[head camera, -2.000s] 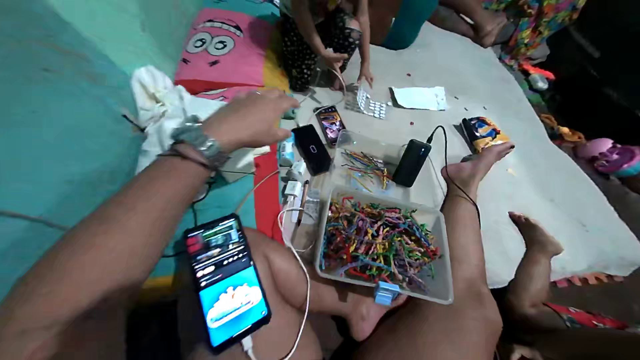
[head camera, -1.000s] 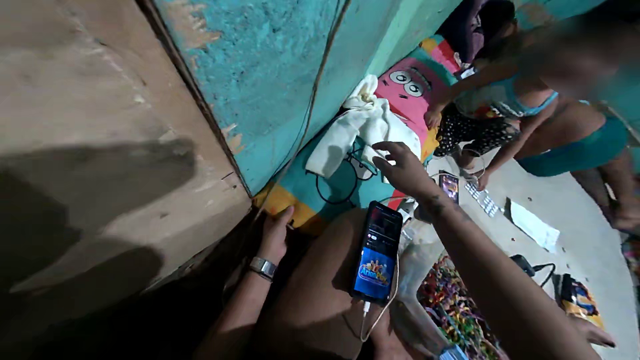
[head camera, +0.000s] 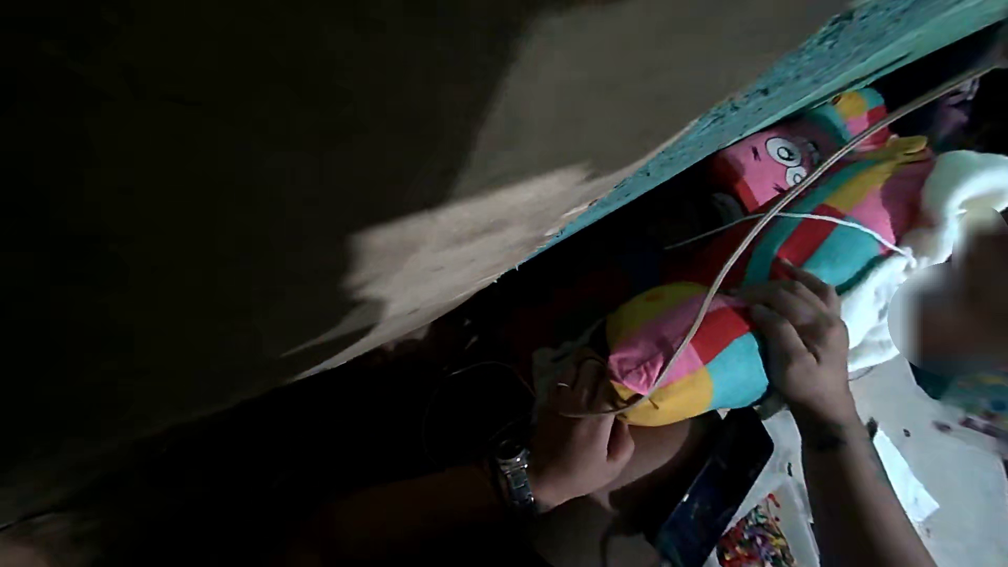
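Note:
A multicoloured cushion (head camera: 689, 354) in pink, yellow, red and teal lies between my two hands. My left hand (head camera: 583, 441), with a metal watch (head camera: 514, 472) at the wrist, is at its lower left end, fingers curled; shadow hides part of them. My right hand (head camera: 803, 339) rests against its right end, fingers bent over the edge. A pale cable (head camera: 732, 256) runs in an arc across the cushion down to my left hand. Below the cushion, a dark smartphone (head camera: 713, 488) lies tilted on my leg.
A wall (head camera: 669, 161) runs diagonally, with deep shadow beneath it. Another patterned pillow (head camera: 835, 228), a pink pillow with cartoon eyes (head camera: 780, 157) and white cloth (head camera: 870, 315) lie beyond. A tub of colourful twisted pieces (head camera: 756, 535) and white paper (head camera: 906, 476) are lower right. A blurred person is at right.
The view has swung toward the wall. My right hand, in the air above the bedding before, is now at the cushion. My left hand is now at the cushion's other end.

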